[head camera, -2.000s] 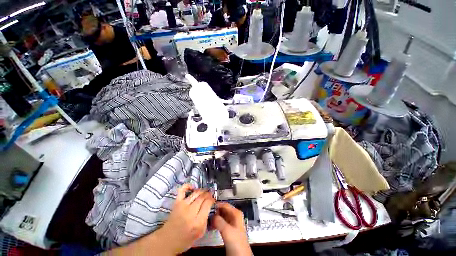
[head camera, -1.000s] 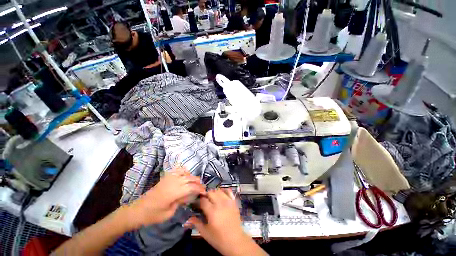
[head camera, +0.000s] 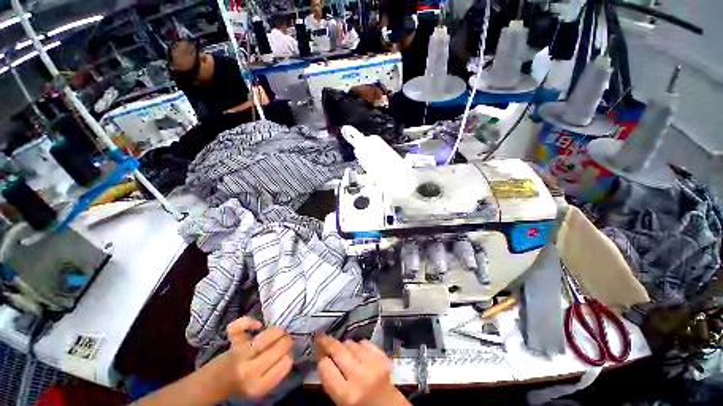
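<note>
The striped garment piece lies bunched left of the white overlock machine, its right end by the needle area. My left hand pinches an edge of the cloth at the front, with thumb and fingertips together. My right hand is just right of it, in front of the cloth plate, its fingers bent on the same edge. A darker grey part of the cloth shows between and behind the hands. What lies under the fingers is hidden.
Red-handled scissors, a grey fabric strip and a yellow-handled tool lie right of the plate. Thread cones stand behind. More striped cloth is piled behind left. A person sits beyond.
My hands have moved from the needle area left and towards me, and are now slightly apart along the edge. The striped cloth has spread out beside the machine. The camera view has shifted.
</note>
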